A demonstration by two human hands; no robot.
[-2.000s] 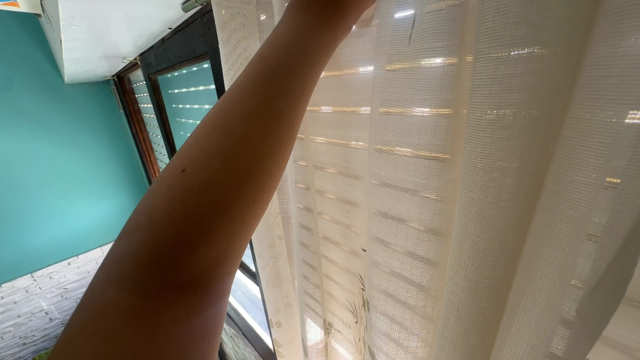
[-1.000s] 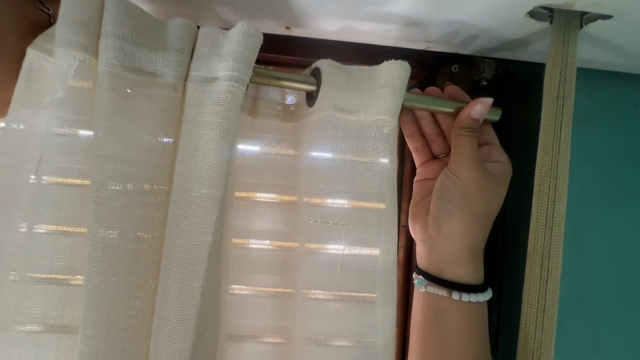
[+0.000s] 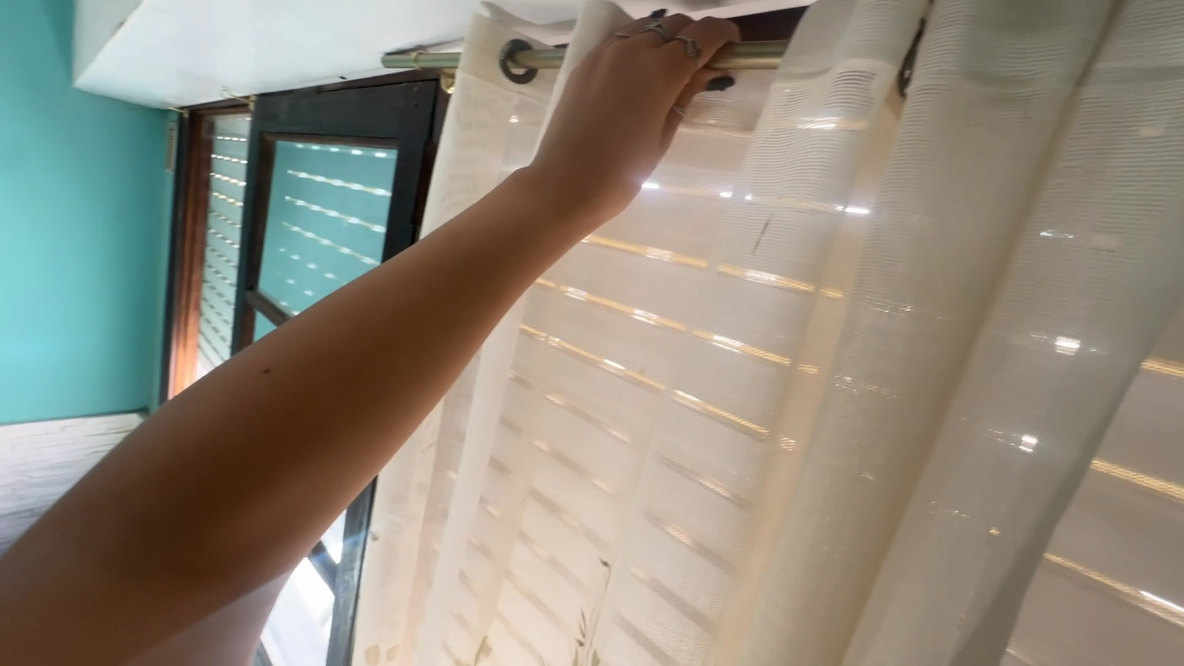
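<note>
My left hand (image 3: 643,97), with rings and dark nails, is raised to the top of the window, its fingers closed around a brass-coloured curtain rod (image 3: 754,55). Sheer cream grommet curtains (image 3: 814,370) hang from this rod on both sides of the hand. A dark metal grommet (image 3: 517,61) encircles the rod left of the hand; the rod's end sticks out past the curtain's edge. Light comes through the fabric in slanted stripes. My right hand is out of the frame.
A dark-framed window sash (image 3: 328,222) stands open at the left, beside a slatted shutter (image 3: 225,231). Beyond it is a teal wall (image 3: 83,231) above a white textured surface (image 3: 69,462). A white ceiling ledge (image 3: 259,46) runs close above the rod.
The view has swung from the rod's right end, where my right hand held the rod a second ago, to its left part. My left hand, cut off at the top earlier, now shows on the rod.
</note>
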